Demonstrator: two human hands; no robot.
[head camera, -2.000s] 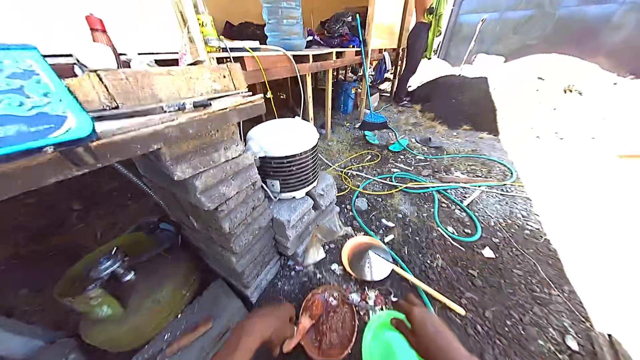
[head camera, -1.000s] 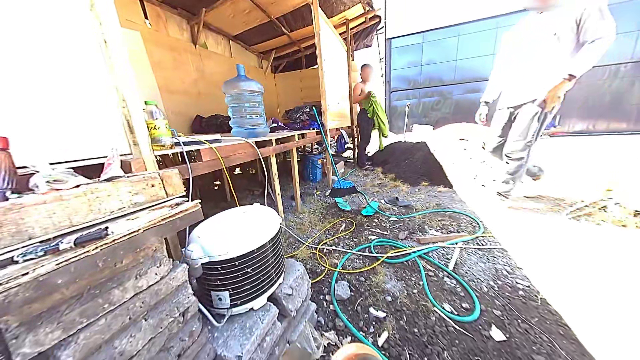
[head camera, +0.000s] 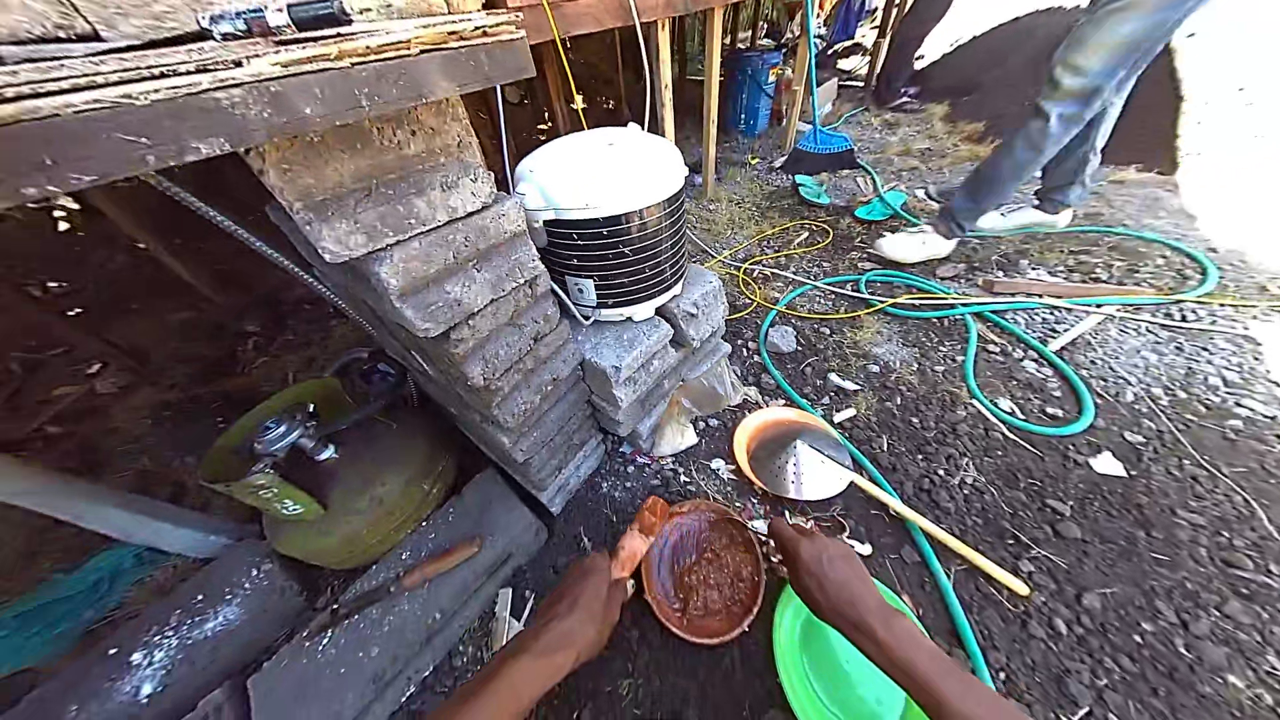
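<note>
A round clay-coloured bowl (head camera: 704, 572) with reddish-brown mush in it is low in the middle of the head view. At its left, my left hand (head camera: 590, 600) is closed on a reddish-brown wooden tool (head camera: 636, 538) whose end lies by the rim. Beside the right rim, my right hand (head camera: 812, 560) grips what looks like a thin metal handle; its far end is not clear. A green plastic basin (head camera: 835, 665) lies partly under my right forearm. Behind stands an orange bowl (head camera: 750, 430) with a perforated metal skimmer (head camera: 800, 470) and its long wooden handle (head camera: 945, 535).
A white and black rice cooker (head camera: 608, 225) rests on stacked concrete blocks (head camera: 480, 300). An olive gas cylinder (head camera: 360, 490) sits under the wooden bench (head camera: 260, 110). A green hose (head camera: 960, 310) and yellow cord (head camera: 745, 265) cross the gravel. A person's legs (head camera: 1060, 120) stand beyond, near a blue broom (head camera: 822, 140).
The view has swung up and back down. The person at the right now stands near the hose and sandals, where nobody stood two seconds ago. My right hand has left the green basin.
</note>
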